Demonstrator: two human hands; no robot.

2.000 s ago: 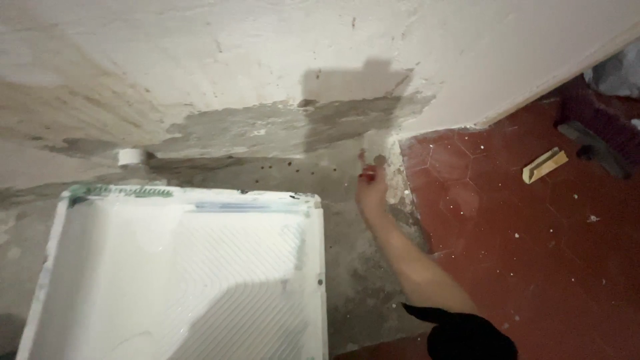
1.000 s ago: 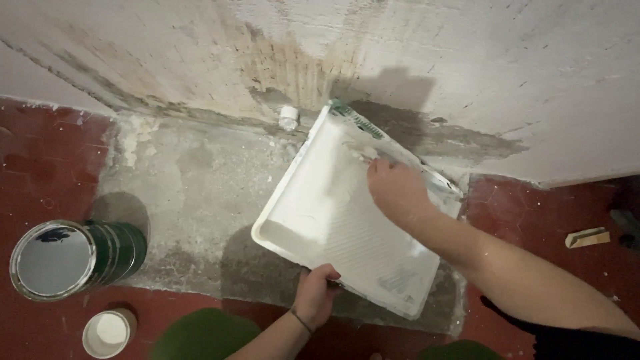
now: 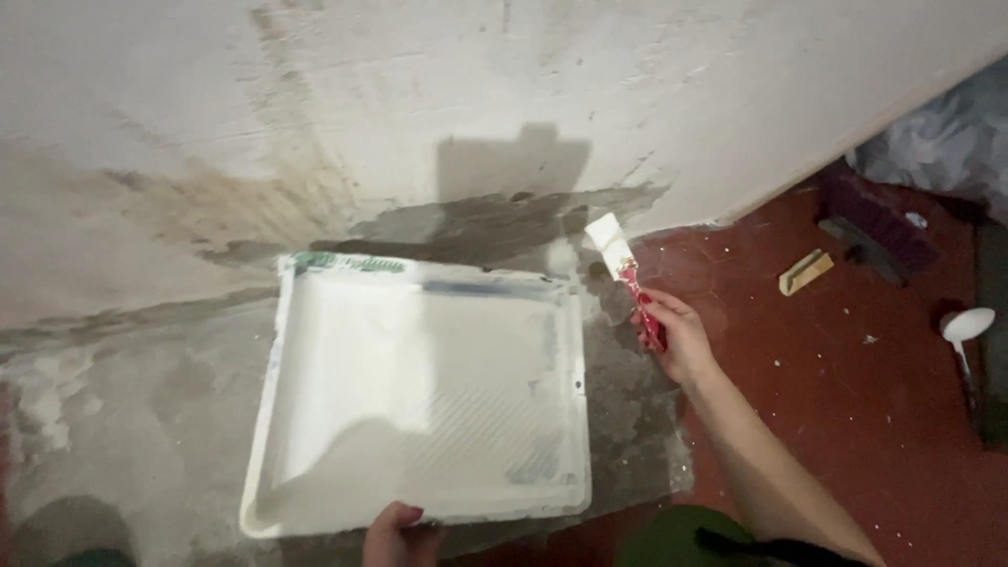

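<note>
A paintbrush (image 3: 610, 244) with a red, paint-spattered handle and white-coated bristles is in my right hand (image 3: 673, 331), its bristles pointing up and left near the base of the wall (image 3: 394, 110). Just left of it lies a white paint tray (image 3: 584, 441) with a ribbed slope and wet white paint. My left hand (image 3: 403, 535) grips the tray's near rim, the thumb on top; its other fingers are hidden below. Whether the bristles touch the wall cannot be told.
Bare grey cement (image 3: 157, 417) borders the stained wall. On the red tiled floor (image 3: 772, 425) at right are a yellowish folded piece (image 3: 805, 272), a purple-bristled broom head (image 3: 878, 220), a white spoon-like object (image 3: 969, 323) and crumpled plastic sheeting (image 3: 937, 142).
My right hand has moved from over the tray to its right side, with the brush now plainly visible. The tray sits less tilted than one second ago. The view has shifted right.
</note>
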